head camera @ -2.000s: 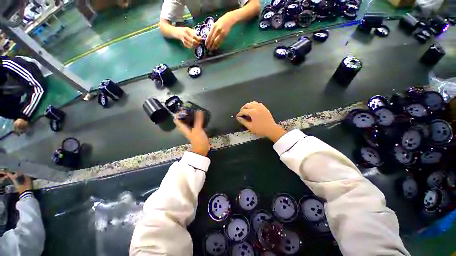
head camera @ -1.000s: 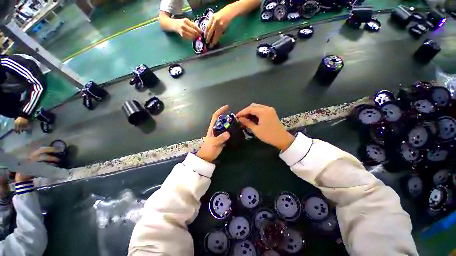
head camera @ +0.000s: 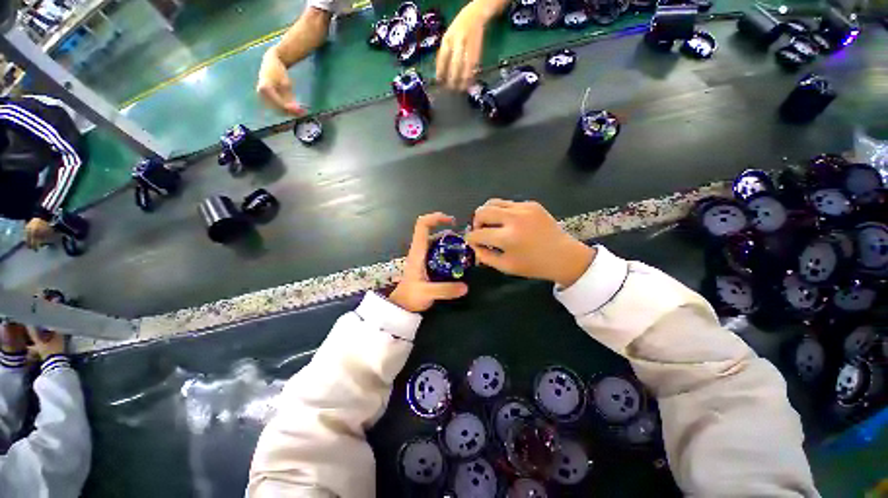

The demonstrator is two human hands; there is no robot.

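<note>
My left hand [head camera: 425, 269] holds a black cylindrical housing [head camera: 451, 258] above the pale speckled edge strip, its open end with the speckled circuit board turned up towards me. My right hand [head camera: 508, 236] is at the housing's right upper rim with thumb and fingertips pinched together; whether a wire or plug is between them is too small to tell. Round grey-faced discs [head camera: 462, 434] with black rims lie below my hands on the dark worktable, some with dark red wires among them.
More discs [head camera: 817, 261] are piled at the right. The green belt [head camera: 360, 195] carries housings, a standing one [head camera: 595, 136] with a pale wire, and joined units. A person's hands [head camera: 462, 49] are across the belt. Another person's hands are at far left. Crumpled clear film [head camera: 229, 399] lies left.
The held housing has come back from the belt and its open end now tilts towards me. Belt units have shifted left. The person opposite has let go of a unit, which lies on the belt.
</note>
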